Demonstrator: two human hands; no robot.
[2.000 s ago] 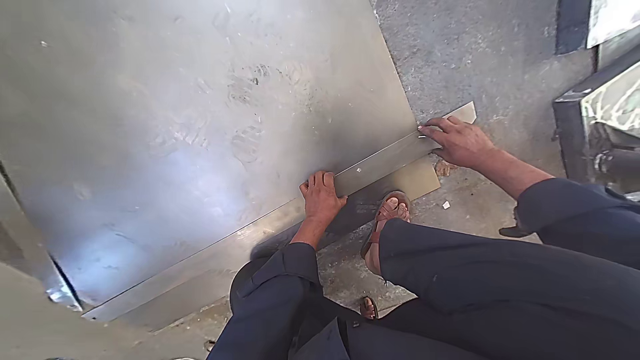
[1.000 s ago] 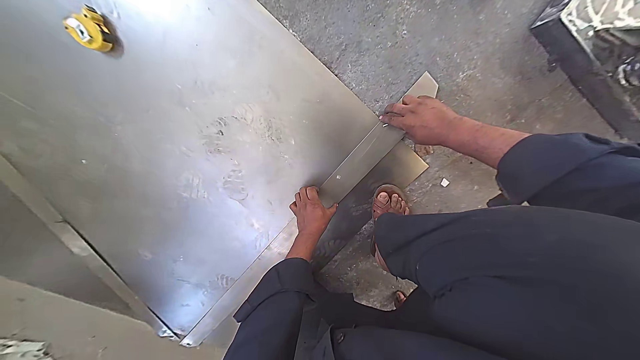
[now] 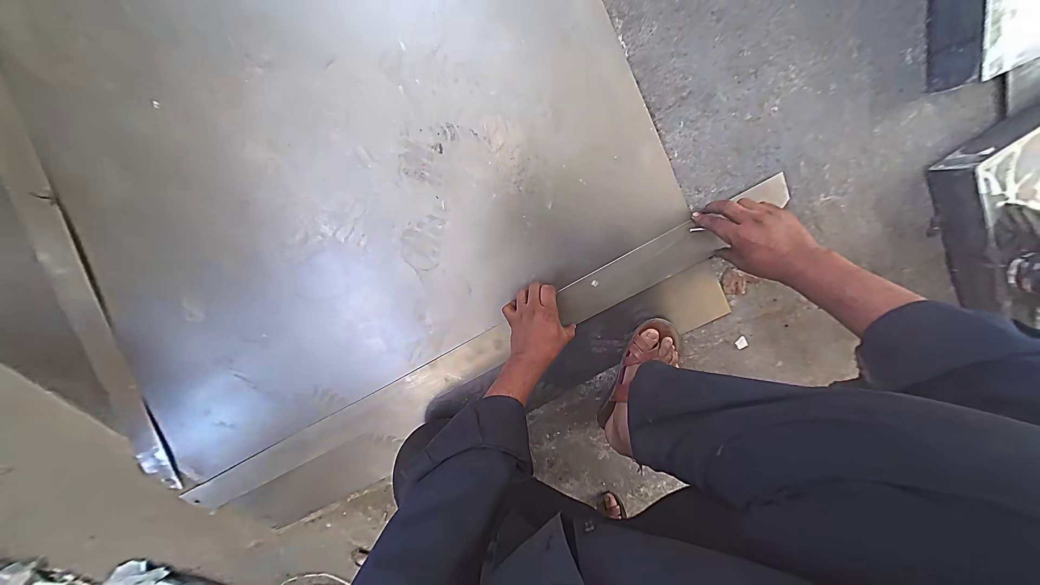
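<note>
A large grey metal sheet [image 3: 349,179] lies flat on the floor. Along its near edge runs a long narrow metal strip or straightedge [image 3: 642,272], whose far right end sticks out past the sheet's corner. My left hand [image 3: 539,325] presses on the strip near its middle, fingertips over onto the sheet. Farther right, my right hand [image 3: 751,234] grips the strip by the sheet's corner, with a small thin light-coloured item under the fingers; what it is I cannot tell. Part of the sheet's metal shows below the strip.
My sandalled foot [image 3: 650,349] stands just below the strip, near the sheet's edge. Another metal piece [image 3: 61,268] borders the sheet on the left. Dark metal-framed objects [image 3: 963,191] stand at the right. Scraps [image 3: 134,573] lie at the bottom left, and a small white chip [image 3: 740,342] is on the floor.
The view has swung, and the yellow tape measure seen on the sheet one second ago is out of frame. Both hands remain on the strip in much the same places.
</note>
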